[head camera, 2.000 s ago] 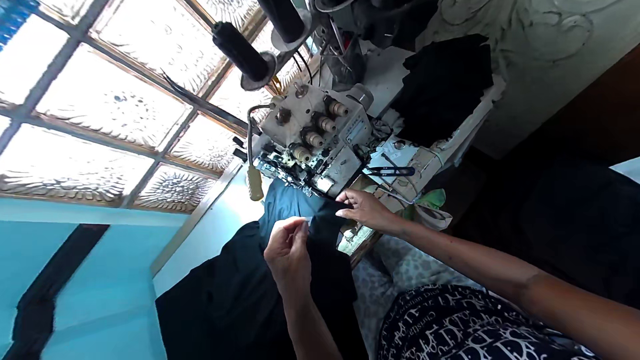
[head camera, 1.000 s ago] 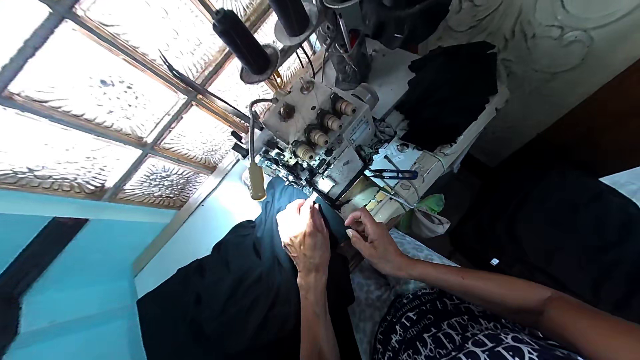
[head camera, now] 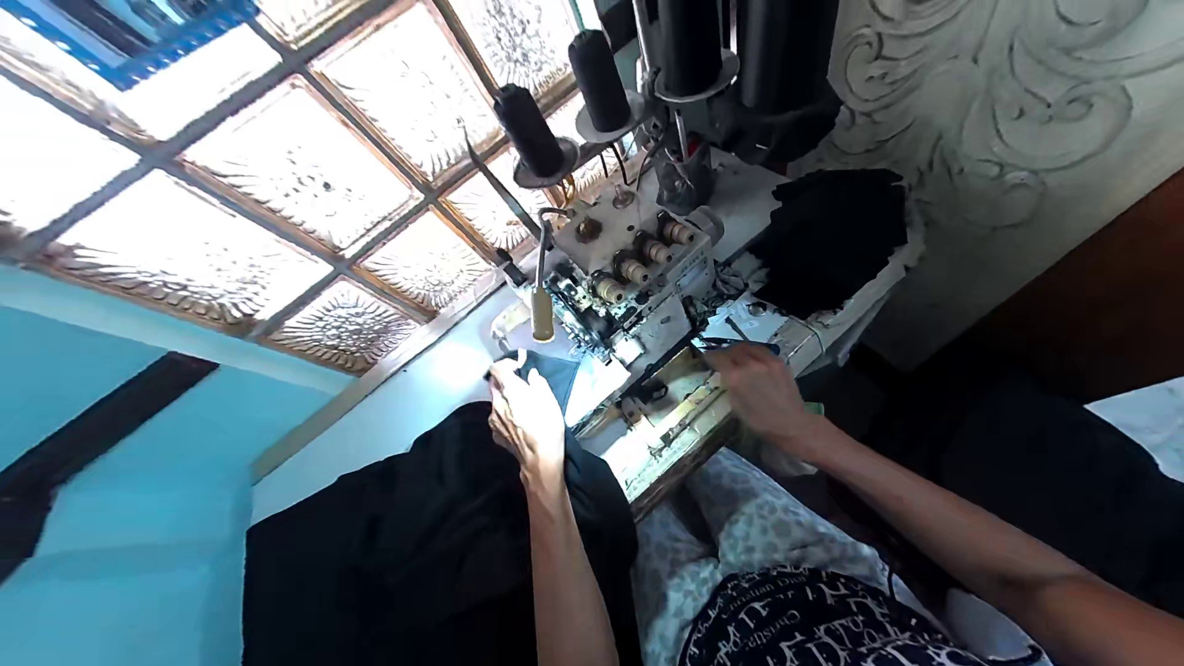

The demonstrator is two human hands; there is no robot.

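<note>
My left hand (head camera: 527,414) grips the upper edge of a large black cloth (head camera: 407,536), left of the serger's needle area; the cloth spreads down over the table's left side. The serger (head camera: 638,259), an overlock sewing machine with several tension dials, stands in the middle. My right hand (head camera: 760,393) is at the machine's right front, its fingers at dark-handled scissors or snips (head camera: 740,344) lying on the machine bed; whether it grips them cannot be told. The machine's front bed plate (head camera: 661,435) shows bare between my hands.
Black thread cones (head camera: 534,132) rise behind the machine. A pile of black cloth pieces (head camera: 832,240) lies on the table's right end. A lamp or tool with a yellowish tip (head camera: 542,314) hangs at the machine's left. A glass-block window (head camera: 296,166) and a blue wall (head camera: 111,444) stand at the left.
My left hand has moved left with the cloth, off the machine's front. My right hand has moved from the cloth's edge near the needle area to the scissors or snips on the right.
</note>
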